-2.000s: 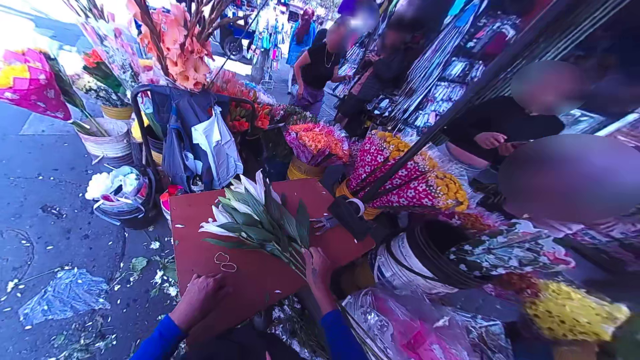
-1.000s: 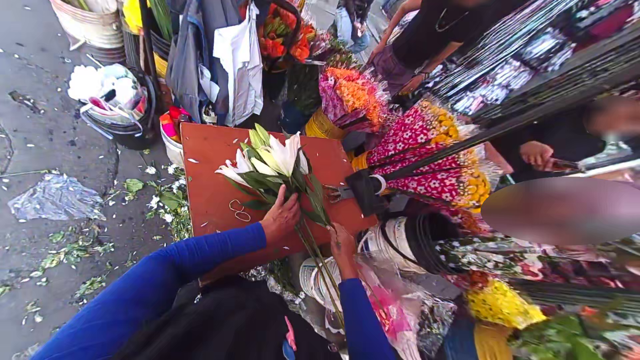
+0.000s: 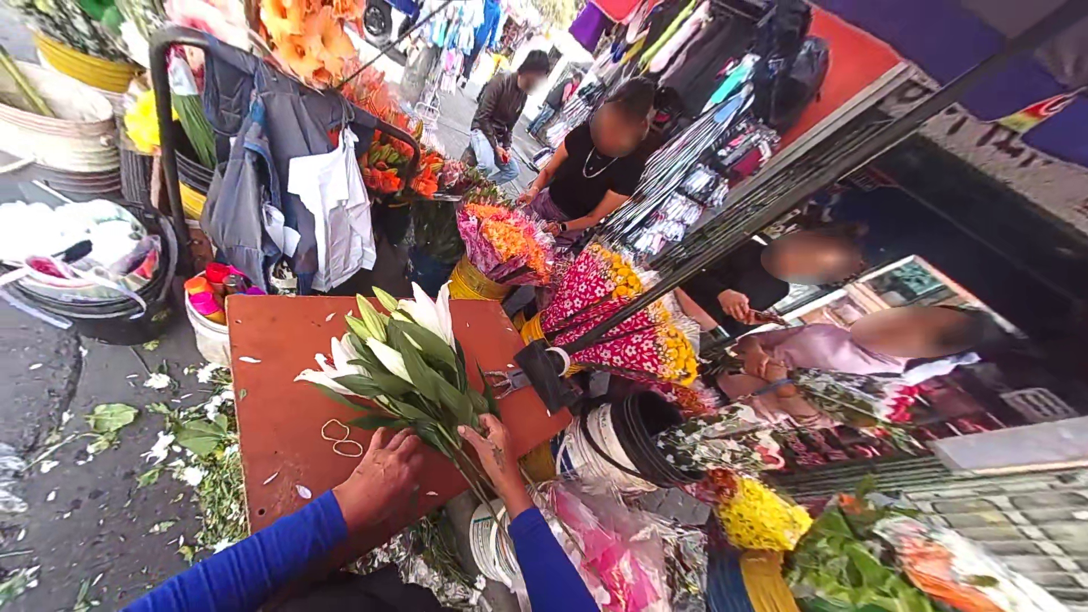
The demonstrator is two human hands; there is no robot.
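Note:
A bunch of white lilies [image 3: 408, 348] with green leaves and buds lies over the reddish-brown board tabletop [image 3: 280, 425], blooms pointing away from me. My right hand [image 3: 493, 450] is closed around the stems near the table's right edge, and the stem ends hang beyond it. My left hand [image 3: 384, 472] rests low on the board just left of the stems, fingers bent; its fingertips are partly hidden, and no object shows in it. Rubber bands [image 3: 342, 438] lie left of that hand. Metal scissors [image 3: 503, 382] lie partly hidden beside the leaves at the right.
A dark pole [image 3: 680, 272] slants up from the table's right corner. Wrapped flower bouquets [image 3: 608, 314] and buckets [image 3: 595, 450] crowd the right side. A black bucket [image 3: 157, 280] stands at the left. Several people are beyond the table. Leaf scraps litter the ground.
A second ago my left hand was up at the lily blooms; now it is lower, on the board beside the stems. My right hand stays on the stems. The view has tilted up.

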